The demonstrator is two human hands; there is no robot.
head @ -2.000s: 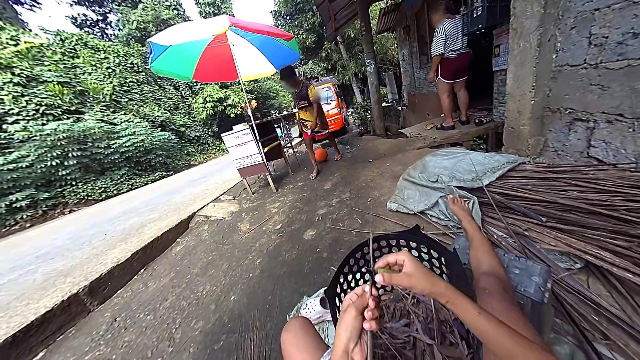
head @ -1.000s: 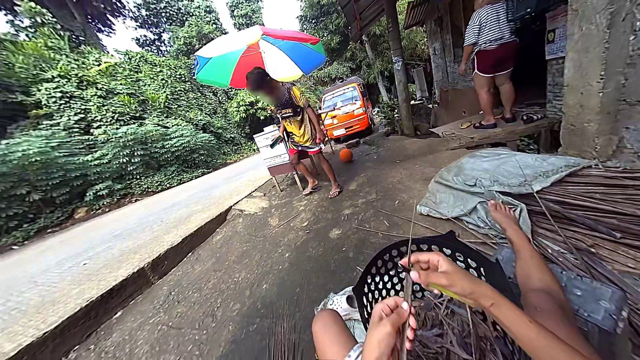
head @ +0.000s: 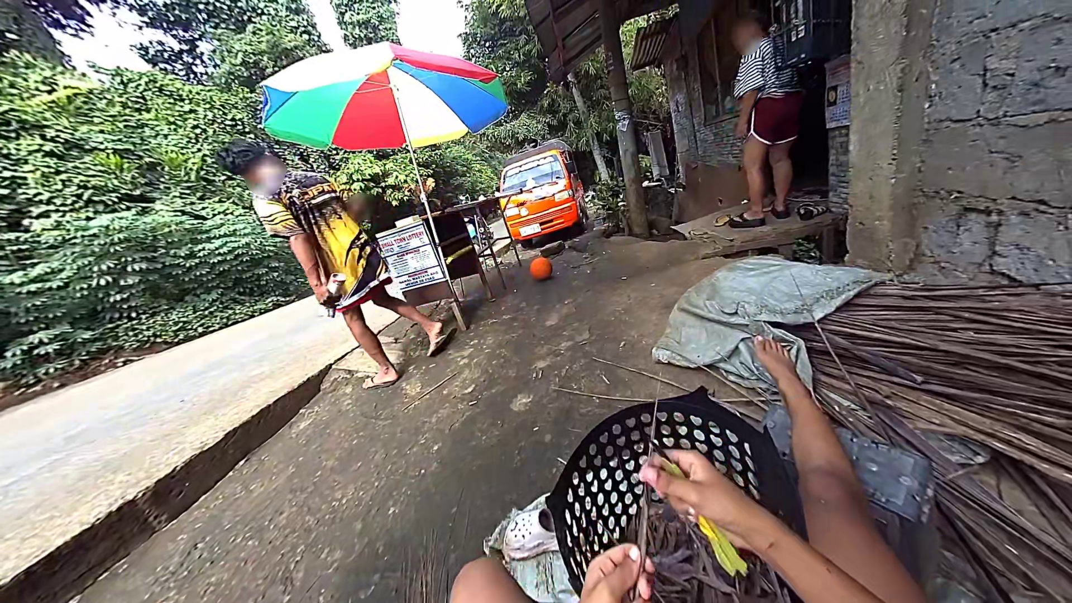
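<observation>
My left hand (head: 618, 573), low in the view, pinches a thin dry palm leaf strip (head: 643, 519) that stands nearly upright over the basket. Just above it, my right hand (head: 699, 492) is closed on a small knife with a yellow handle (head: 722, 544); its dark blade lies against or close to the strip. Both hands are over a black perforated plastic basket (head: 586, 477), which holds brown leaf scraps (head: 691, 557). On the right lies a large pile of long dry palm fronds (head: 963, 352), partly under a grey-green woven sack (head: 745, 301).
A white clog (head: 529, 534) lies left of the basket. A person in a yellow and black shirt (head: 335, 230) walks by the road edge, near an umbrella (head: 385, 100) and a signboard (head: 412, 255). An orange ball (head: 541, 268), an orange van (head: 543, 194) and another person (head: 770, 109) are farther back.
The person in the yellow and black shirt has moved left, toward the road, from in front of the stand. My hands remain over the basket with the strip and the knife.
</observation>
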